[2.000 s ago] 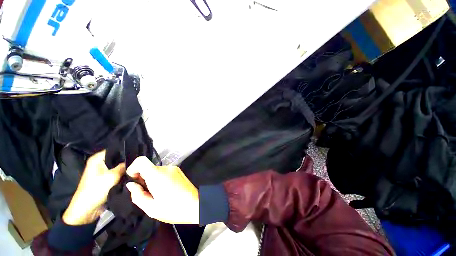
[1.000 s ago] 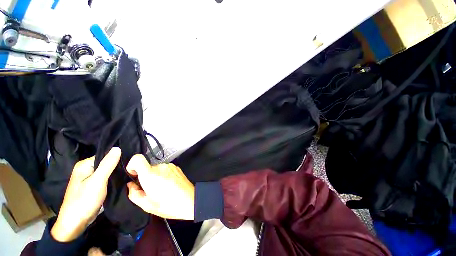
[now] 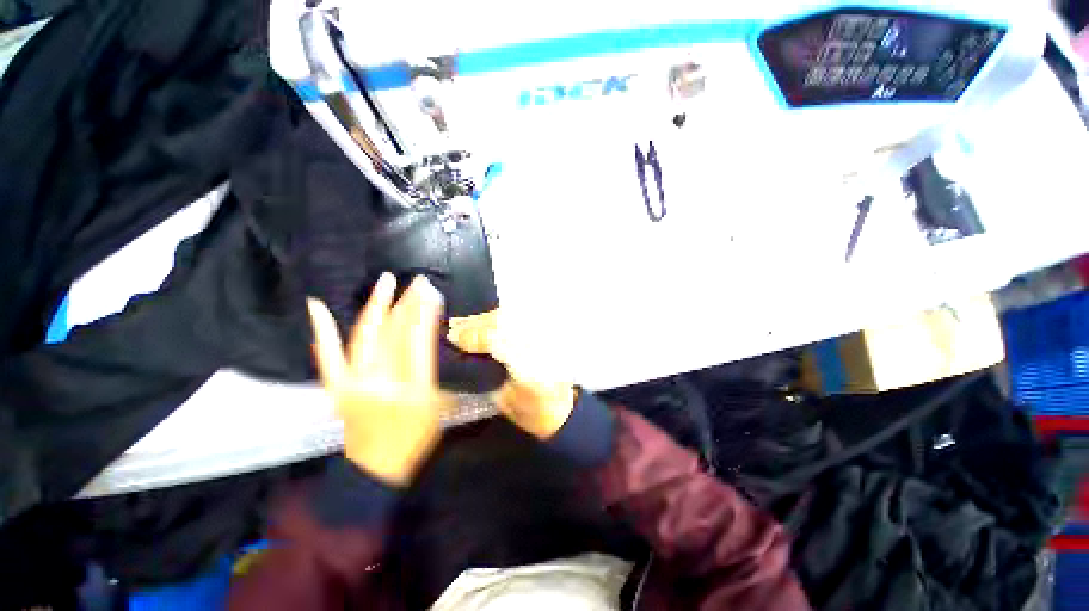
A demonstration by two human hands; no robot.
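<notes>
The black garment piece lies bunched left of and under the needle area of the white sewing machine head. A smooth black panel lies at the presser foot. My left hand is blurred, with fingers spread, over the cloth below the presser foot. My right hand is just right of it at the table's front edge, with fingers bent onto the black cloth and partly hidden. The blue finger guard shows beside the needle. Black thread snips lie open on the table.
A thin dark stick and a small black object lie at the table's right. The control panel is on the machine head. Black garments are heaped below the table near a cardboard box. Blue and red crates stand far right.
The view has swung, so the machine head and snips now show. Both hands have moved from the hanging cloth up to the cloth near the presser foot. My left hand's fingers have spread.
</notes>
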